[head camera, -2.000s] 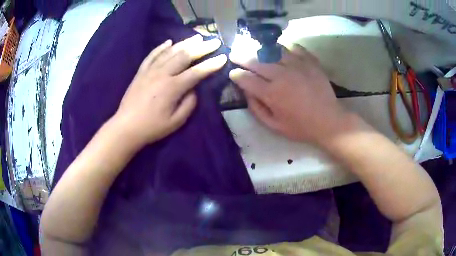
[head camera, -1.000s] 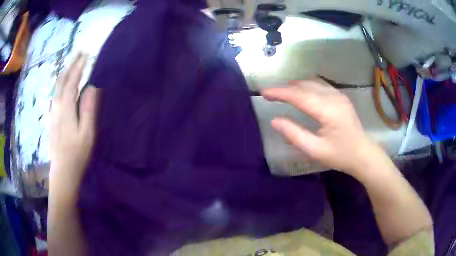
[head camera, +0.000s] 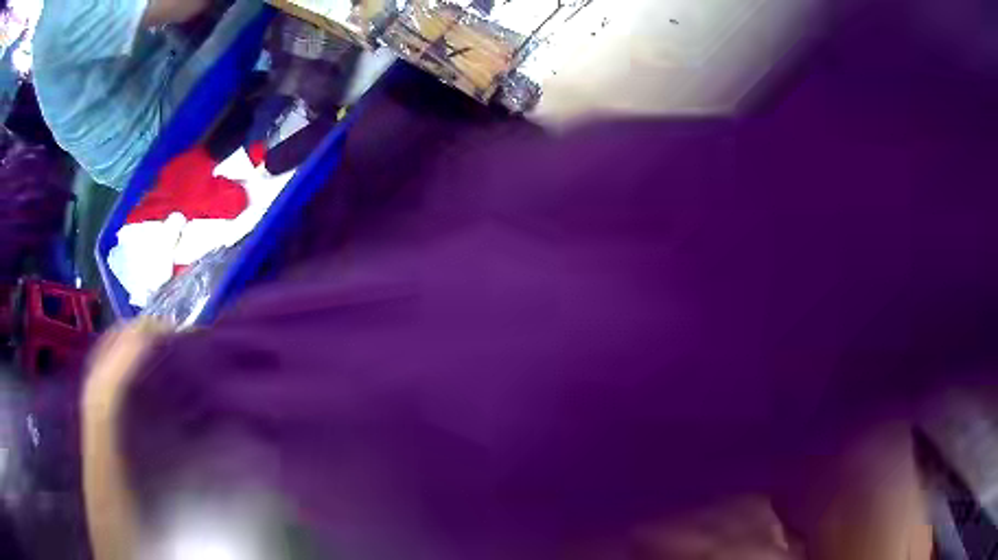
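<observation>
A large deep purple cloth (head camera: 569, 295) is spread across most of the view, blurred by motion and close to the camera. My left hand (head camera: 134, 341) is at the left end of the cloth, blurred, with the cloth's edge gathered in it. The cloth hides most of its fingers. My right hand (head camera: 717, 533) shows only in part at the bottom, below the cloth and blurred; its fingers and grip cannot be made out. The sewing machine's head and needle are not in view.
A blue bin (head camera: 287, 208) with red and white cloth and clear plastic stands at upper left. A red crate (head camera: 53, 317) is at the left edge. A person in a light blue top (head camera: 93, 88) is at top left. The worn table edge (head camera: 460, 49) crosses the top.
The view has swung away from the machine and scissors to the bin on the left. The purple cloth has come off the bed and is raised across the view, its left end now in my left hand.
</observation>
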